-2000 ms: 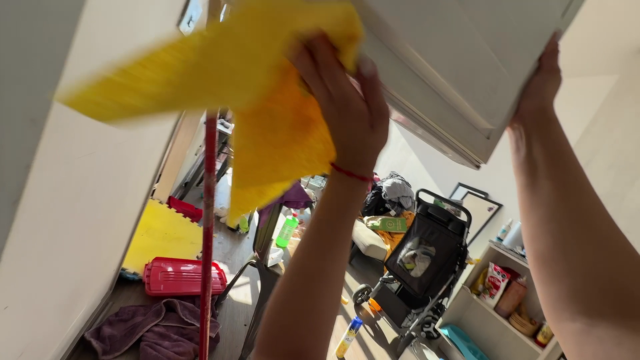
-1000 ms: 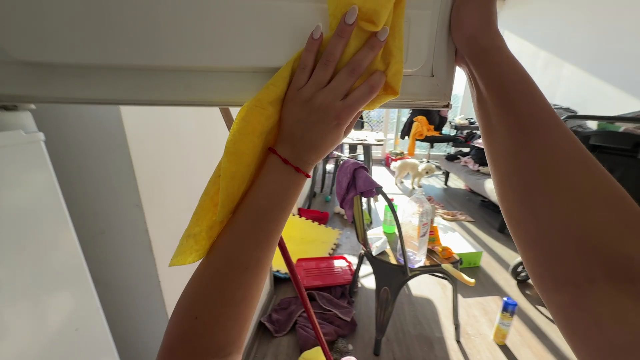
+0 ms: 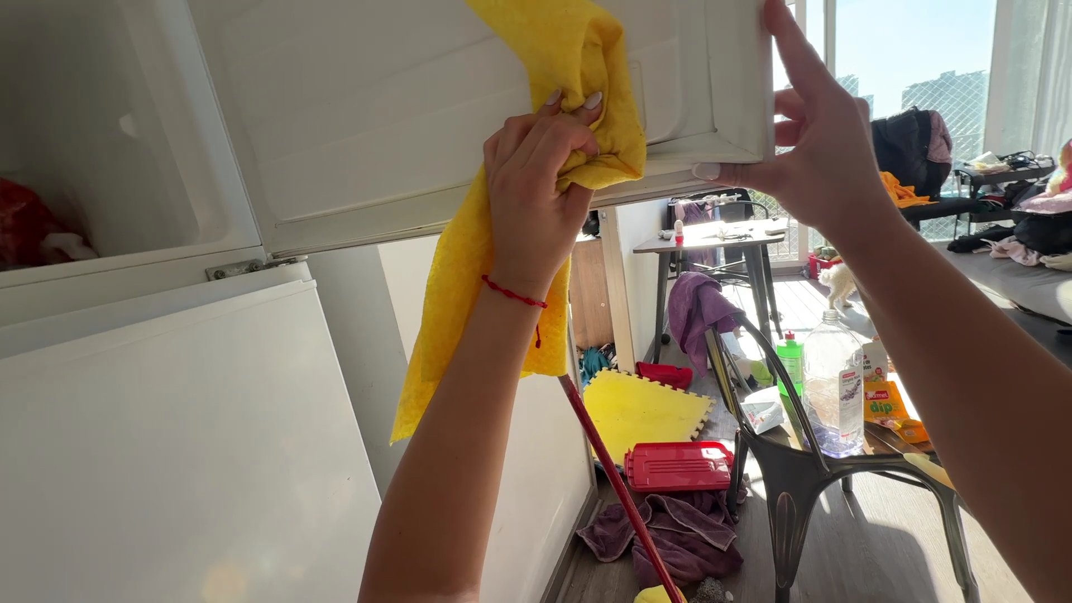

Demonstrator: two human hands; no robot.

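Observation:
My left hand (image 3: pixel 540 180), with a red string bracelet at its wrist, grips a bunched yellow cleaning cloth (image 3: pixel 465 293) against the inner face of a white freezer door (image 3: pixel 394 100). Part of the cloth hangs down beside the forearm. My right hand (image 3: pixel 825 151) holds the lower outer corner of that door, its thumb beneath the edge and its fingers up along the side. At the left the freezer compartment (image 3: pixel 109 109) stands open, with something red inside. Below it is the closed white refrigerator door (image 3: pixel 167 444), with a metal hinge (image 3: pixel 239 269) at its top.
A metal chair (image 3: pixel 791 494) bears a clear plastic jug (image 3: pixel 833 385), a green bottle (image 3: pixel 790 364) and a purple cloth. A red pole (image 3: pixel 620 486) leans below the door. On the floor lie a red plastic lid (image 3: pixel 678 466), a yellow foam mat (image 3: pixel 645 410) and purple towels (image 3: pixel 682 536). A white dog stands farther back.
The yellow cloth, spread under the fingers a second ago, is now bunched in my left hand. The view has swung, and the freezer compartment now shows at the left.

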